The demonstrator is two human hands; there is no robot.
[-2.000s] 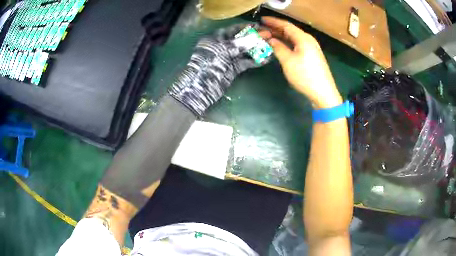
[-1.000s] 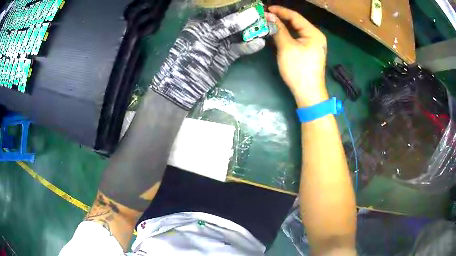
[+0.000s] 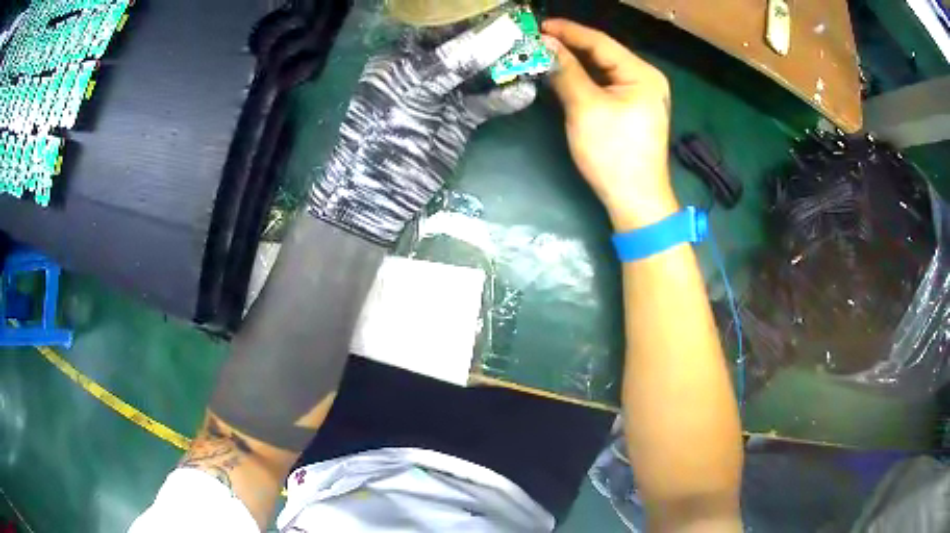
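A small green circuit board (image 3: 524,60) is at the top centre. My left hand (image 3: 417,125), in a black-and-white striped glove, holds it between thumb and fingers. My bare right hand (image 3: 615,115), with a blue strap (image 3: 660,235) on the wrist, has its thumb and index fingertips together at the board's right edge. What lies between those fingertips is too small to tell. A black coiled cord (image 3: 709,169) lies on the bench to the right of my right hand.
Rows of boards (image 3: 52,83) lie on black sheets (image 3: 146,156) at left. A tan rounded piece (image 3: 443,8) is above my left hand. A brown wooden board (image 3: 729,36) is top right, a bagged black cord bundle (image 3: 844,250) at right, a white sheet (image 3: 422,318) in front.
Both hands and the board have shifted slightly left and up in view, and the board has changed its tilt. The black coiled cord, not seen at first, now shows beside my right hand.
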